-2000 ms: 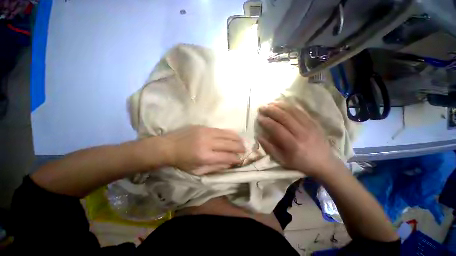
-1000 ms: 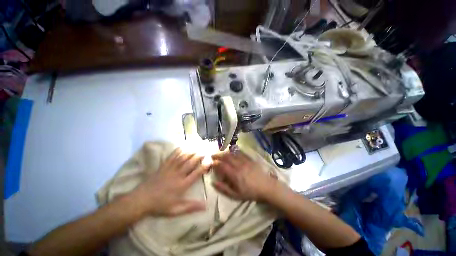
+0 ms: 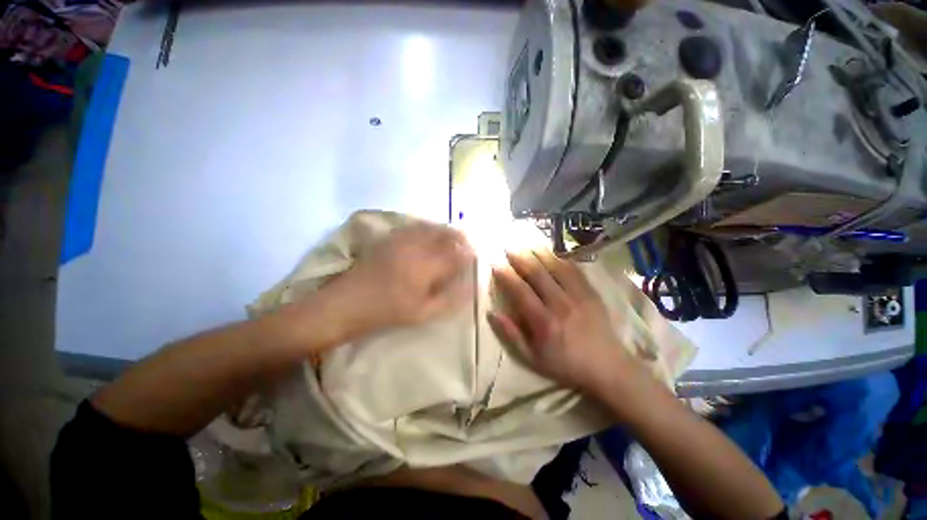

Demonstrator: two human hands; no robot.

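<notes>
The beige garment [image 3: 407,376] lies on the table below the needle area and hangs over the front edge into my lap. A narrow lengthwise seam or fold runs down its middle between my hands. My left hand [image 3: 412,272] rests on the cloth left of this line, fingers bent near the lamp glare; whether it pinches cloth is unclear. My right hand [image 3: 549,315] presses on the cloth right of the line, fingers pointing to the needle area. The grey-white sewing machine head [image 3: 630,132] stands above my right hand. Glare hides the presser foot and needle.
Black-handled scissors [image 3: 712,279] and blue snips [image 3: 651,266] lie right of the needle area. A blue-purple pen [image 3: 854,233] rests against the machine. Blue tape [image 3: 94,163] marks the table's left side. Blue plastic bags [image 3: 813,427] and a yellow-rimmed basket [image 3: 254,502] are below the table edge.
The view has tilted down and closer since one second ago. My left hand has gone from spread flat to bent fingers. Both hands are nearer the needle than two seconds ago.
</notes>
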